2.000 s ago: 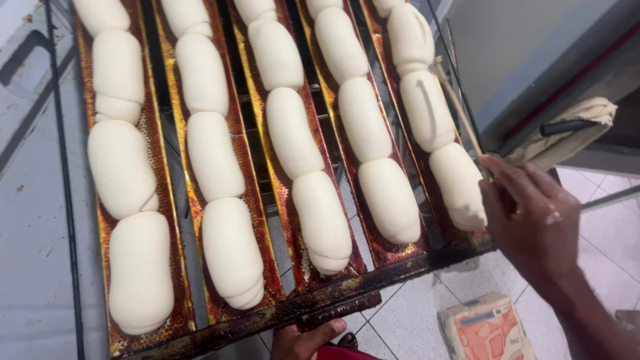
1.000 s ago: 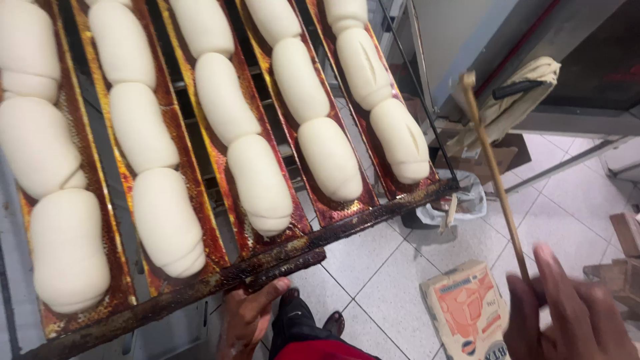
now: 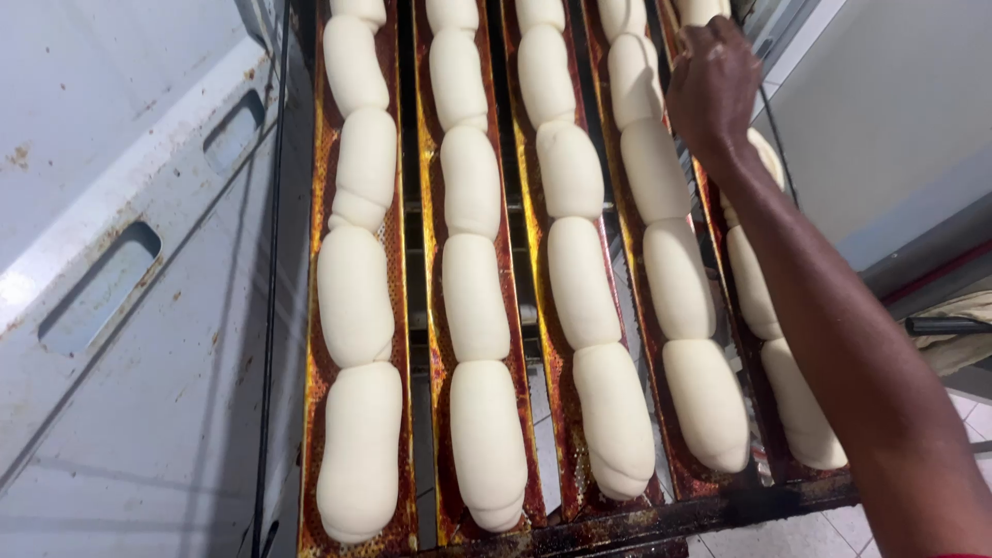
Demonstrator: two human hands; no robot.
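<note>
Several pale dough pieces [image 3: 469, 182] lie end to end in rows in the long channels of a dark, stained, perforated baking tray [image 3: 403, 341]. My right hand [image 3: 714, 85] is over the far part of the rightmost row, its fingers curled down at a dough piece [image 3: 704, 11] near the top edge. Whether it holds the thin stick is hidden by the hand. My forearm covers part of that row, where other dough pieces [image 3: 798, 411] show beside it. My left hand is out of view.
A pale metal panel [image 3: 194, 341] with oblong slots stands along the left, beside a thin dark rod [image 3: 271, 310]. At the right are a grey panel [image 3: 907, 139] and a cloth [image 3: 953, 341] by a dark handle [image 3: 949, 325]. Floor tiles [image 3: 821, 535] show below the tray.
My right hand has moved from beside the tray's near right corner, where it held a thin stick, to the far part of the rightmost row. My left hand has gone from view. The view has shifted.
</note>
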